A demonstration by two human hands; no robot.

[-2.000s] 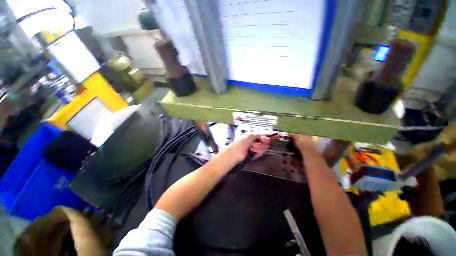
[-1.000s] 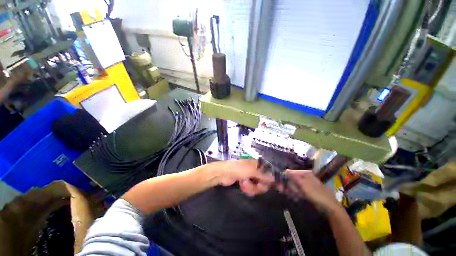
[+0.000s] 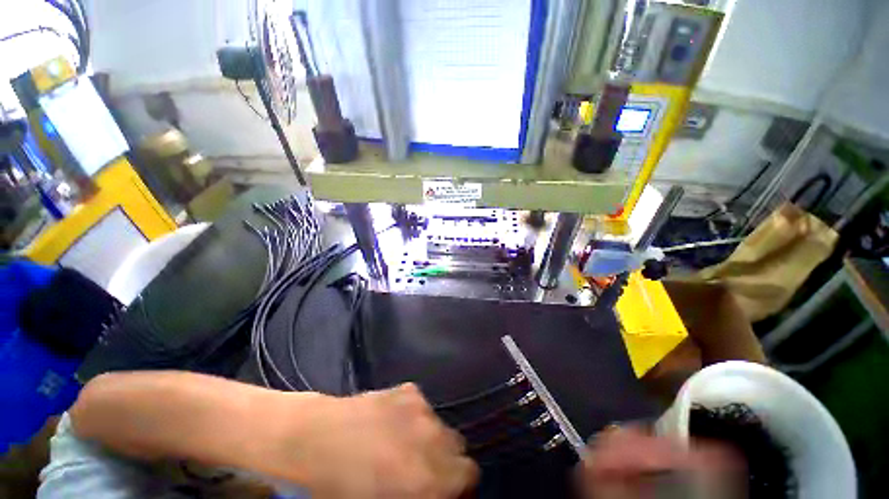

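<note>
A narrow silver loading bar (image 3: 543, 395) lies slanted on the black mat, with several metal connector plugs (image 3: 531, 398) along its left side and dark cables running left from them. My left hand (image 3: 395, 448) is at the bottom centre, left of the bar, with curled fingers; what it holds is hidden. My right hand (image 3: 663, 466) is badly blurred at the bar's lower end, against the near rim of the white scrap bucket (image 3: 829, 429). A black tangle lies in the bucket. Whether the right hand holds anything cannot be told.
The silver mould (image 3: 463, 234) sits under the green platen (image 3: 390, 185) between guide posts, with a green-handled tool (image 3: 429, 270) on its plate. Looped black cables (image 3: 278, 292) lie at left. A yellow box (image 3: 648, 322) and brown paper (image 3: 775, 258) are at right; a blue bin (image 3: 34, 380) is at far left.
My hands have come back from the mould and apart, the right towards the bucket. The dark pieces between them no longer show. The view has turned right, showing the bucket and more of the loading bar.
</note>
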